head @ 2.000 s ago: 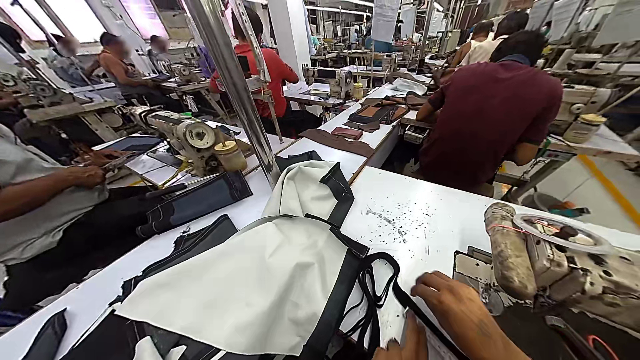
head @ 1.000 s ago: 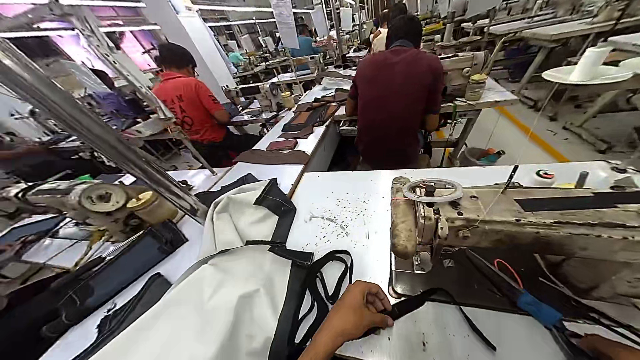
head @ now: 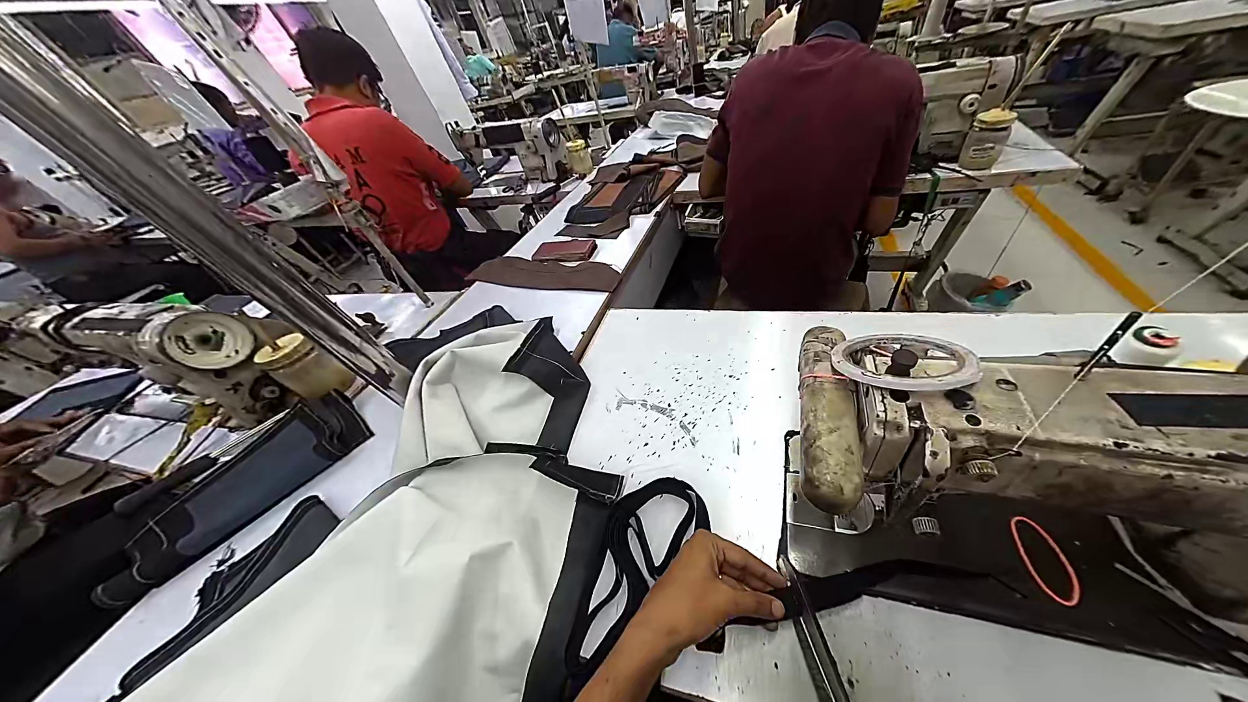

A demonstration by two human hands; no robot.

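My left hand point(head: 707, 600) pinches a flat black strap point(head: 848, 588) between thumb and fingers, at the front edge of the sewing machine's bed. From there the strap runs right onto the dark bed plate; its loops lie left of the hand, beside a large off-white fabric piece point(head: 448, 575) with black edging. A narrow metal blade point(head: 817, 643), probably of scissors, rises from the bottom edge and meets the strap just right of my fingers. My right hand is out of view. The industrial sewing machine point(head: 1082, 419) stands to the right, with a pink-red elastic loop point(head: 1045, 561) on its bed.
A slanted metal pole point(head: 195, 185) crosses the left side. Another sewing machine point(head: 205, 336) and dark fabric pieces point(head: 244, 468) lie beyond it. A person in maroon point(head: 819, 166) and one in red point(head: 380, 175) sit ahead. Dark scraps dot the white tabletop point(head: 673, 390).
One second ago my right hand was at the lower right by blue-handled scissors; now it is out of view. The blade now meets the strap. My left hand still grips the strap.
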